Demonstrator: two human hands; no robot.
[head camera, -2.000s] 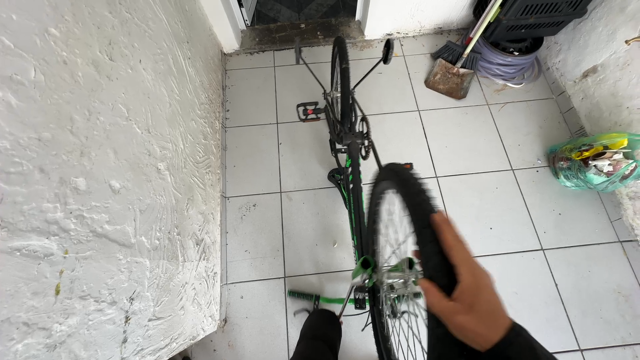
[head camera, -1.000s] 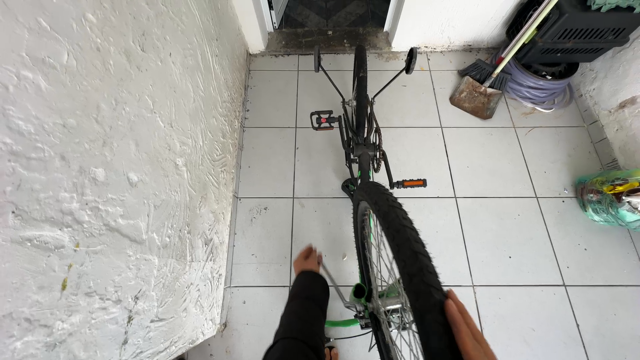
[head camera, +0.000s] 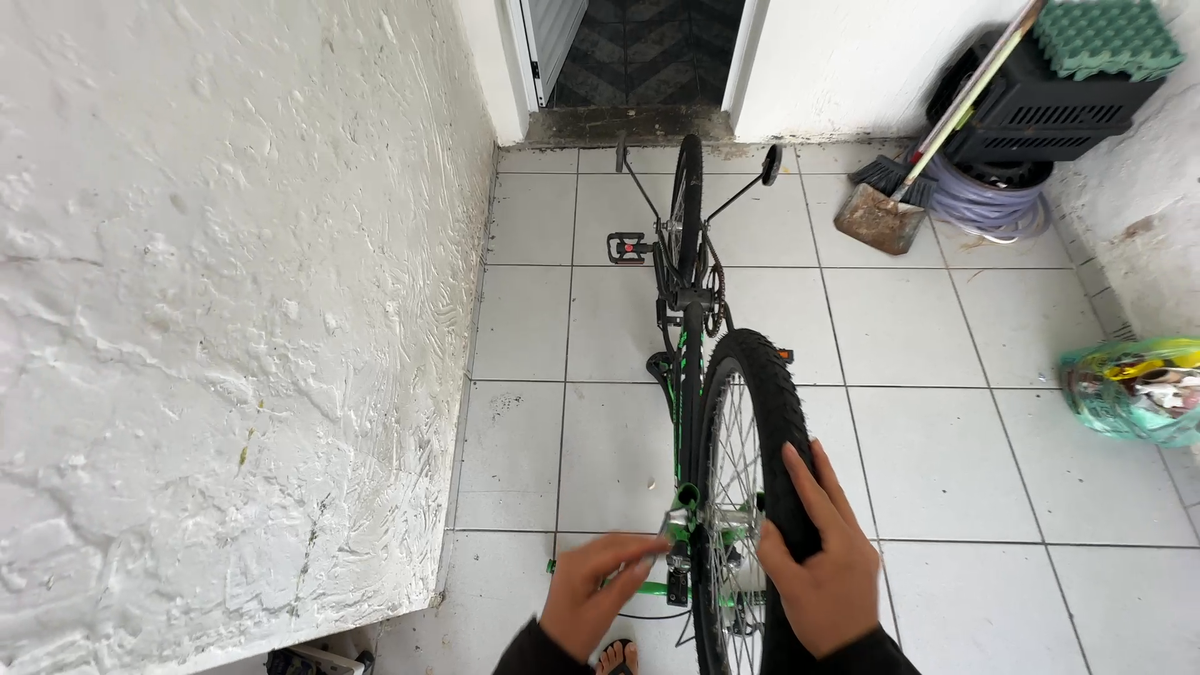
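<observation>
A black and green bicycle stands upside down on the tiles, its front wheel nearest me and its rear wheel toward the doorway. My right hand grips the front tyre from the right, thumb on the near side. My left hand is at the left end of the front axle, fingers pinched on a small metal part, which looks like a wrench or lever; blur hides its exact form. Below lies the green handlebar. Small training wheels stick out beside the rear wheel. A pedal points left.
A rough white wall rises close on the left. Toward the back right are a rusty dustpan, a broom, a coiled hose and a black crate. A green bag of refuse sits at right. An open doorway lies ahead.
My left hand has moved from left of the wheel, one second ago, to the axle. My right hand has come further onto the tyre.
</observation>
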